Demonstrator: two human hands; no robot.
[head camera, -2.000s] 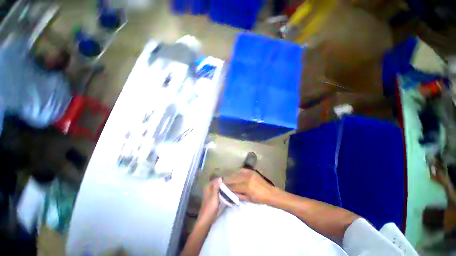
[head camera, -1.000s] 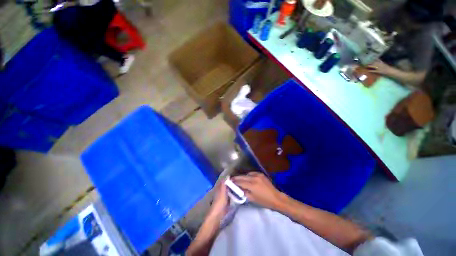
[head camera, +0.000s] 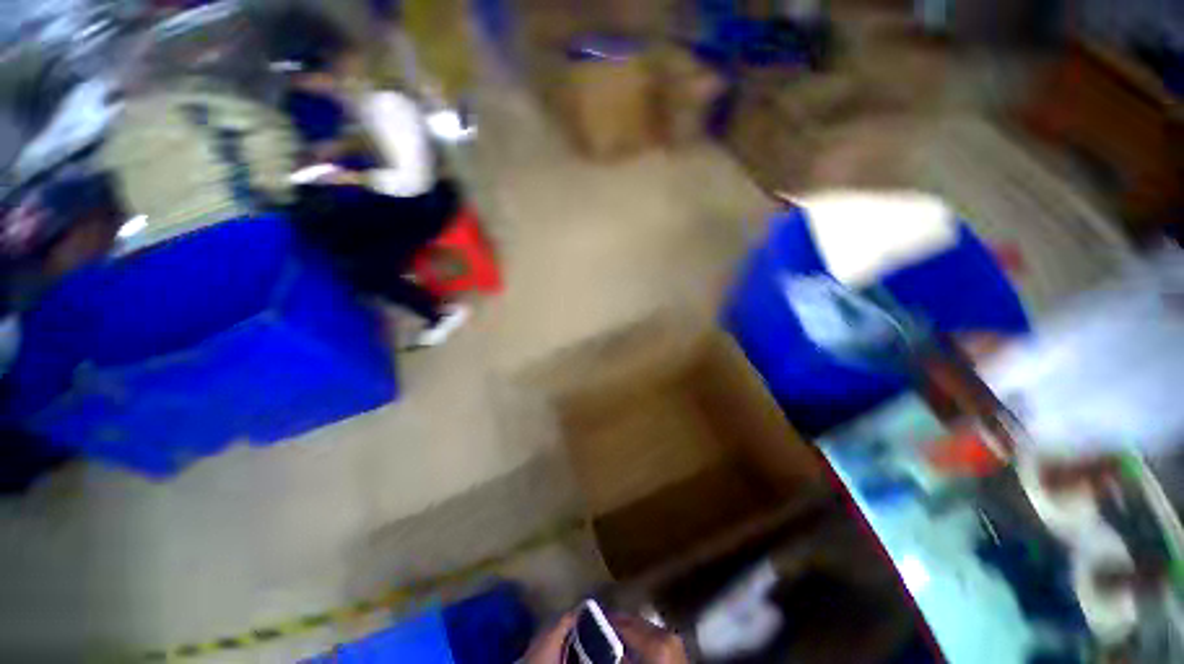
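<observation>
A small flat piece (head camera: 593, 636), white-edged with a dark middle, stands between my hands at the bottom edge of the view. My left hand (head camera: 551, 642) holds it from the left and my right hand (head camera: 648, 638) from the right. Both hands are cut off by the bottom edge and blurred. The view does not show clearly what the piece is.
An open brown carton (head camera: 669, 454) stands ahead, with a white crumpled item (head camera: 738, 612) beside it. Blue bins (head camera: 234, 350) stand left and right. A pale green table (head camera: 928, 571) is at right. A seated person (head camera: 377, 169) is at upper left. Yellow-black tape (head camera: 351, 610) crosses the floor.
The view has swung further right and up. My hands have dropped to the bottom edge, still around the small piece. The open carton is nearer the middle, and the bin with brown pieces is gone.
</observation>
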